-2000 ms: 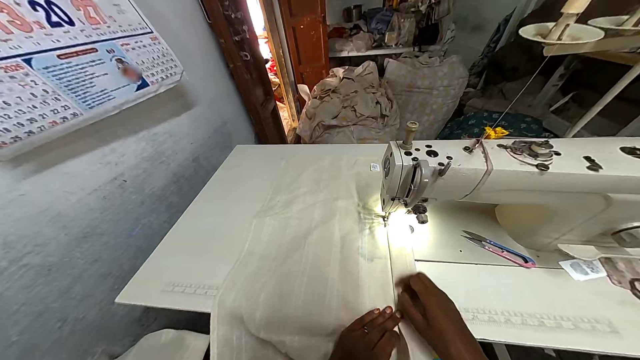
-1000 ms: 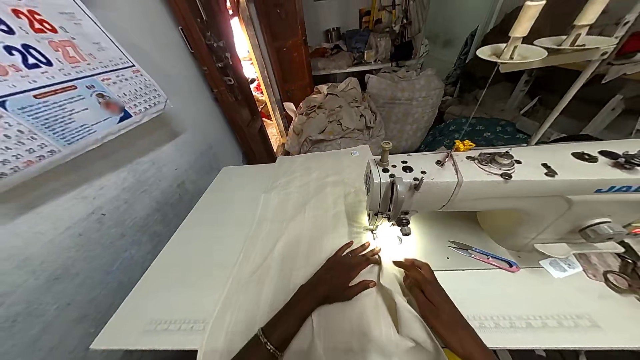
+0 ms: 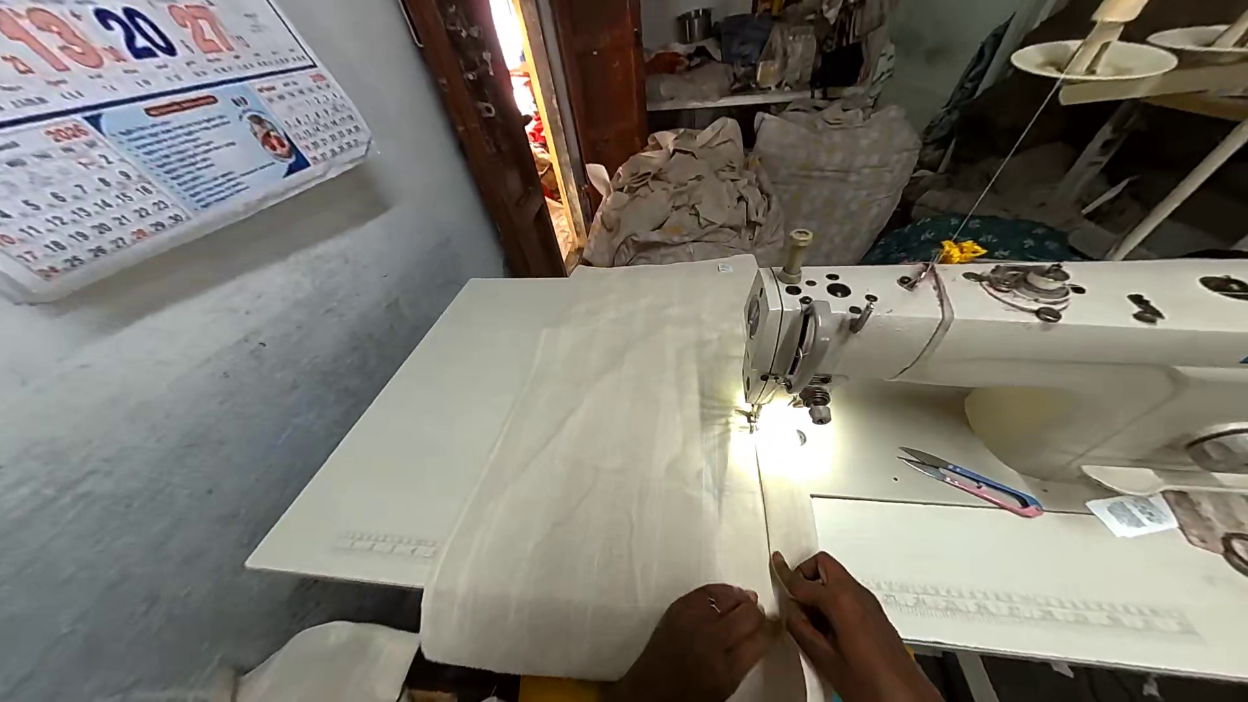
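A long piece of off-white cloth (image 3: pixel 595 468) lies over the left of the sewing table and hangs past its front edge. Its right side runs under the lit presser foot (image 3: pixel 752 417) of a white industrial sewing machine (image 3: pixel 1053 322). At the front edge, left of the seam, my left hand (image 3: pixel 707 634) grips the cloth with curled fingers; a ring shows on one finger. Close beside it, my right hand (image 3: pixel 843 614) pinches the folded edge strip of the cloth between thumb and fingers. Both hands are nearer to me than the needle, whose tip is lost in glare.
Thread snips (image 3: pixel 975 483) lie right of the needle area, near a small white printed packet (image 3: pixel 1131 514). A wall calendar (image 3: pixel 175 127) hangs at the left. Cloth bundles (image 3: pixel 682 195) stand behind the table (image 3: pixel 390 468). Thread stands (image 3: pixel 1092 60) rise at the back right.
My left hand was spread flat on the cloth near the presser foot one second ago; it has moved back toward me and curled. My right hand has also come back from the needle area.
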